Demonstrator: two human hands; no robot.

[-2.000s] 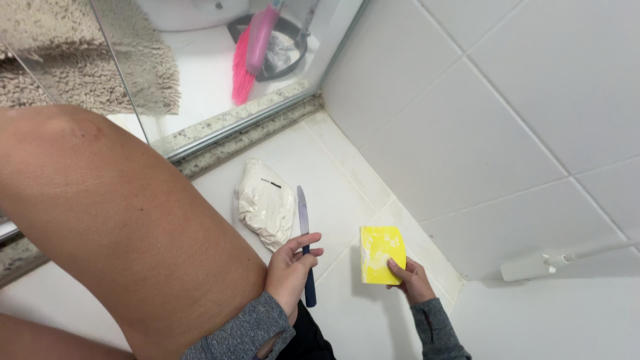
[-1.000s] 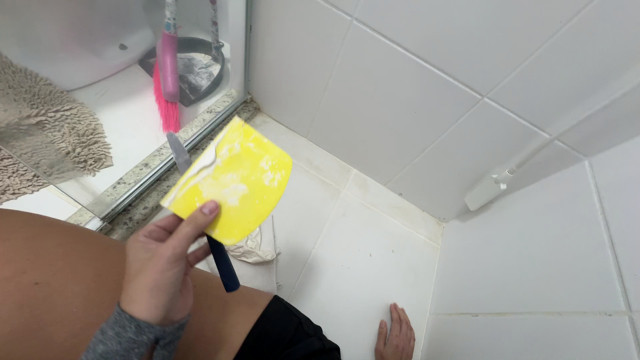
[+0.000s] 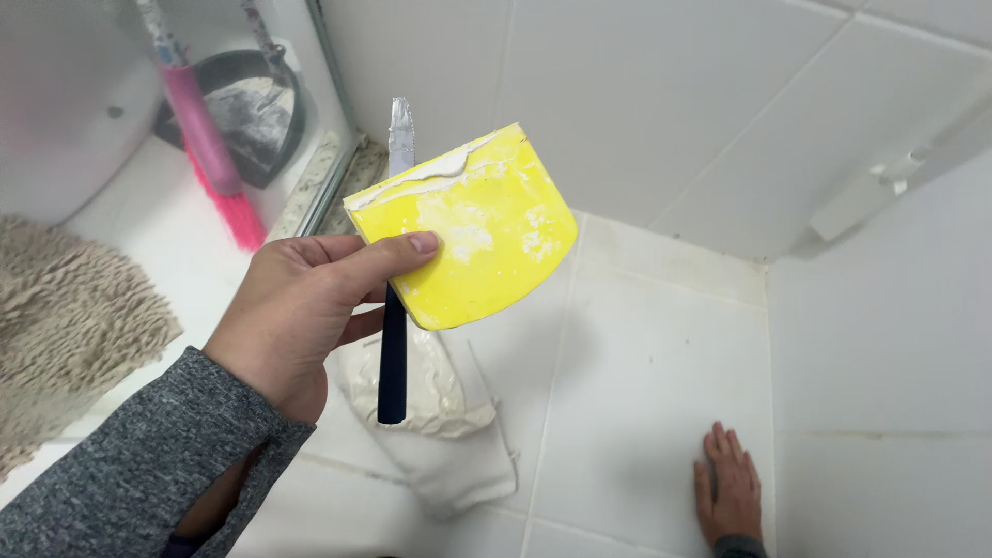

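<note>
My left hand grips a yellow plastic scraper with the thumb on its face. White paste lies along the scraper's straight upper edge, and white smears cover its middle. Behind the scraper, in the same hand, is a table knife with a dark blue handle; its paste-smeared blade points up. Below the knife, a plastic bag of white paste rests on a white cloth on the tiled floor. At the lower right, my right hand is laid on the floor tiles with nothing visible in it.
A glass shower panel's metal track runs along a granite sill at the left. Beyond it are a pink broom, a dark dustpan with white debris and a beige shaggy mat. White tiled walls meet at the right, where a white fixture is mounted.
The yellow scraper has passed from my right hand to my left, which also holds the knife. My right hand has come down to the floor. The view has moved closer to the left hand.
</note>
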